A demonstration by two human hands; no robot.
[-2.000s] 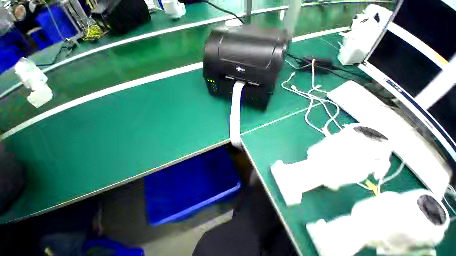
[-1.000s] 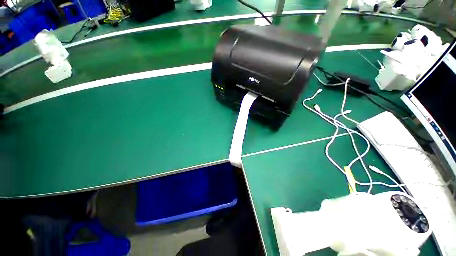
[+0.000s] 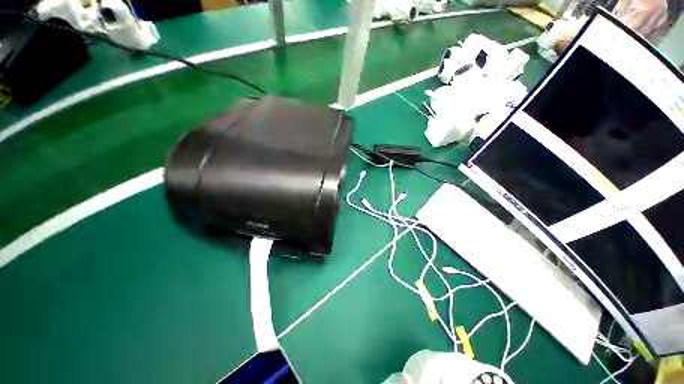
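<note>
No hand of mine is in view. A black box-shaped machine (image 3: 259, 172) stands on the green bench in front of me, slightly blurred. A white strip (image 3: 260, 300) comes out of its front and hangs to the bench edge. A white security camera (image 3: 450, 369) is cut off by the bottom edge, with part of its ringed lens showing. Thin white cables with yellow tags (image 3: 426, 300) lie tangled between the machine and the white keyboard (image 3: 517, 274). The monitor (image 3: 600, 180) stands at the right with dark panes.
A small black power adapter (image 3: 397, 154) with cords lies behind the cables. White cameras are heaped (image 3: 476, 90) beside the monitor. A grey post (image 3: 355, 56) rises behind the machine. A blue tote (image 3: 262, 369) shows below the bench edge. More white cameras (image 3: 112, 22) stand at the far left.
The view has turned right and moved closer to the black machine. The monitor shows more fully. The white cameras in front have slid down until only one shows in part. No hand has appeared.
</note>
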